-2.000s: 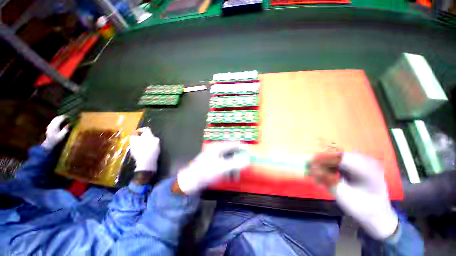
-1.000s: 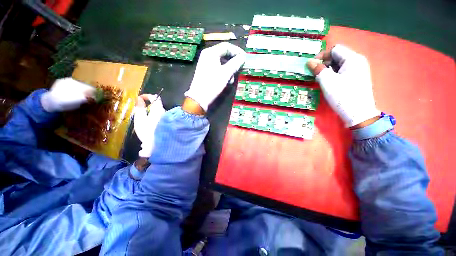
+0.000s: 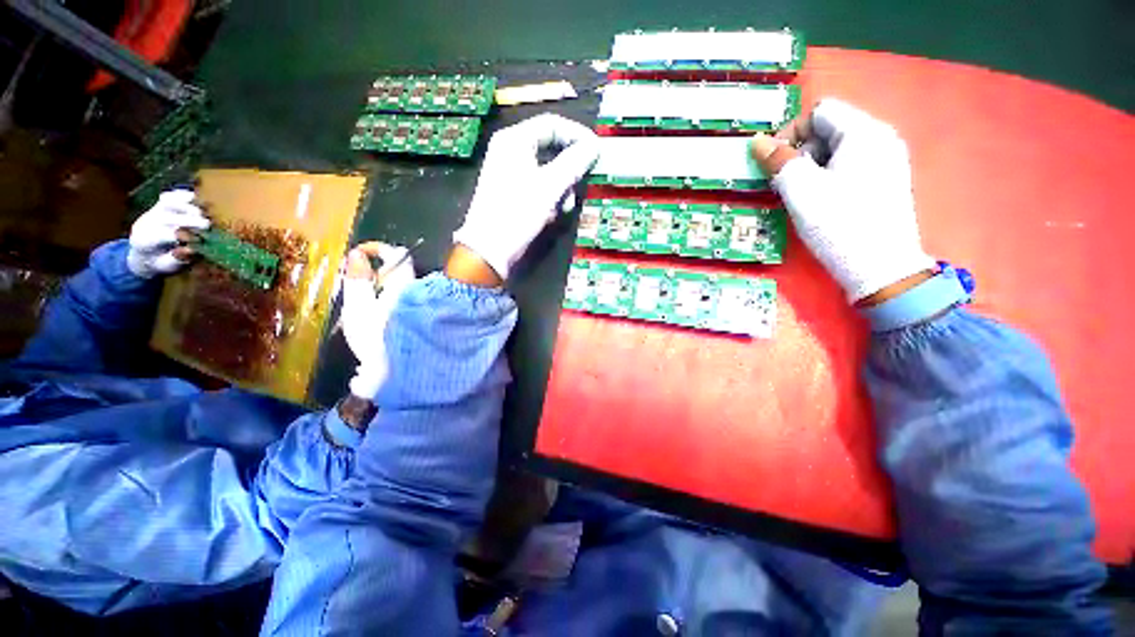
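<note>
Long green circuit boards lie in a column along the left side of the red mat. The top two, with the upper one (image 3: pixel 707 51), carry white strips. A white strip (image 3: pixel 678 162) lies along the third board. My gloved left hand (image 3: pixel 529 187) pinches its left end, and my gloved right hand (image 3: pixel 846 193) holds its right end with bare thumb tip showing. Below are two uncovered boards, one (image 3: pixel 681 229) with silvery squares and a lower one (image 3: pixel 670 297), its right end pale.
Red mat (image 3: pixel 996 311) under and right of the boards. Two small boards (image 3: pixel 421 115) and a cream marker strip (image 3: pixel 535 93) lie at left. A neighbour's gloved hands (image 3: pixel 162 233) hold a green board over an amber tray (image 3: pixel 274 187); a thin dark tool shows there.
The strip, pale green and translucent before, now looks white and lies flat on the third board; both hands stay at its ends. The neighbour's far hand now holds a small green board up.
</note>
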